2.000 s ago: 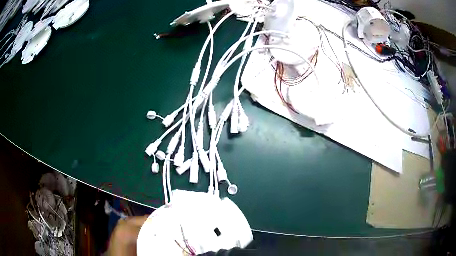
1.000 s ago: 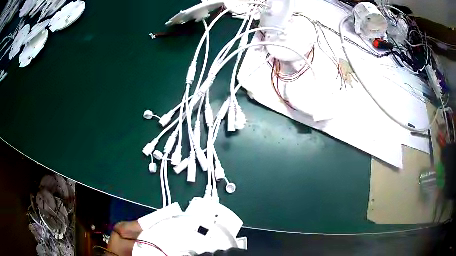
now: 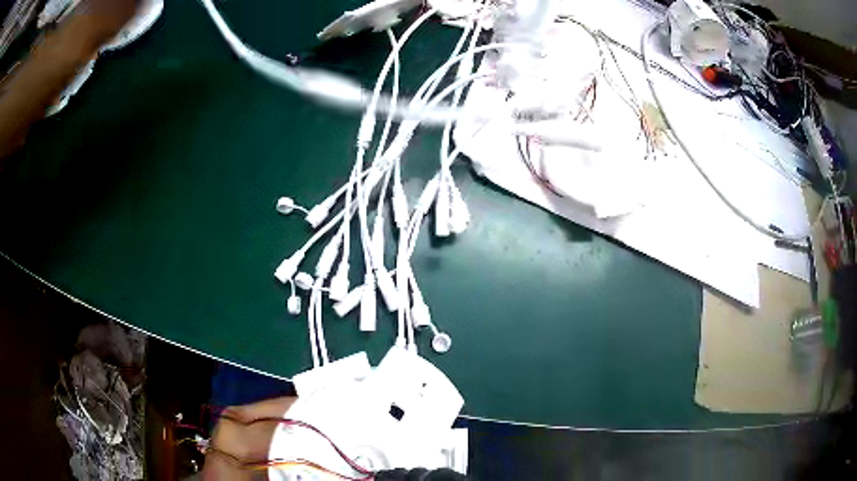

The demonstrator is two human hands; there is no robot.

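White round bases (image 3: pixel 418 399) overlap at the bottom edge. My left hand (image 3: pixel 240 437) is shut on their left side, with its lower part cut off. Red, black, yellow and orange lead wires (image 3: pixel 305 427) run across the hand and the lower base, and their small plugs hang at its left. White tail cables extend from the bases up over the table edge. A dark ribbed thing (image 3: pixel 418 474) touches the bottom edge by the wires; its rest is cut off. My right hand is not in view.
A blurred forearm (image 3: pixel 47 70), apparently another person's, reaches over white discs at upper left. A blurred white cable (image 3: pixel 329 89) crosses the green bench (image 3: pixel 179 216). White connectors (image 3: pixel 367 308) lie mid-bench. Paper sheets (image 3: pixel 677 225), a cardboard mat (image 3: pixel 742 366), a reel and cable clutter are at right.
The forearm and the blurred cable have appeared at upper left. The bases in my left hand have tilted and shifted slightly, and more lead wires show across them.
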